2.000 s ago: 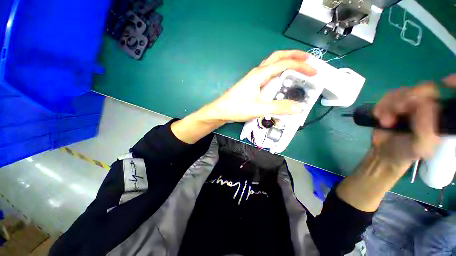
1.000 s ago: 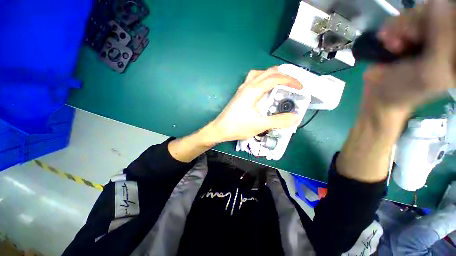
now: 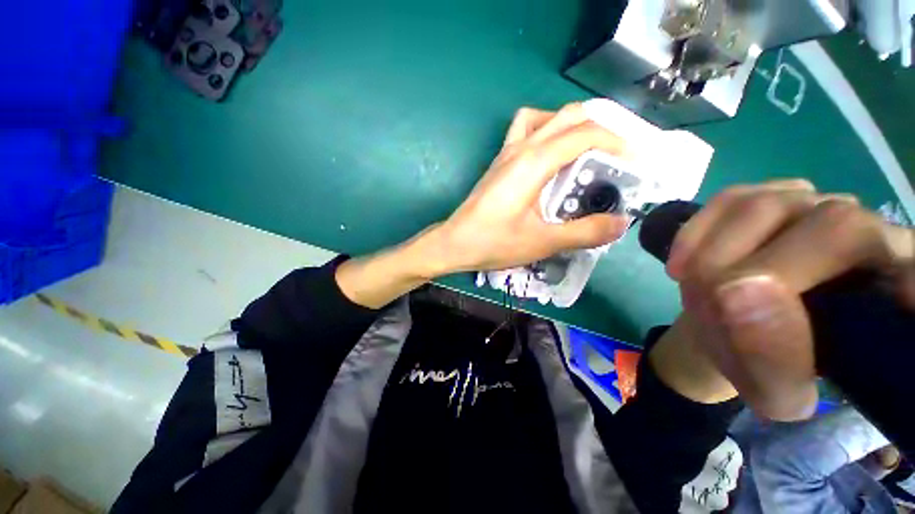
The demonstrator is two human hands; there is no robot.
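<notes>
My left hand (image 3: 522,201) grips a white camera housing (image 3: 657,161) on the green mat, thumb and fingers around its lens module (image 3: 602,197) with the round black lens. Thin wires hang from the housing's near end, toward my body. My right hand (image 3: 773,271) is closed around a thick black electric screwdriver (image 3: 667,227). Its thin bit points left and reaches the right edge of the lens module, close to my left thumb tip. Whether the bit touches a screw cannot be seen.
The silver screw feeder (image 3: 662,65) stands beyond the housing. A pale looped gasket (image 3: 786,88) lies to its right. Black cover plates (image 3: 206,60) are piled at the far left, beside large blue bins (image 3: 60,131). Another person's grey-blue clothing (image 3: 803,452) shows at the lower right.
My right hand has come from the feeder area down and left with the screwdriver, whose bit is now at the lens module. My left hand still holds the housing.
</notes>
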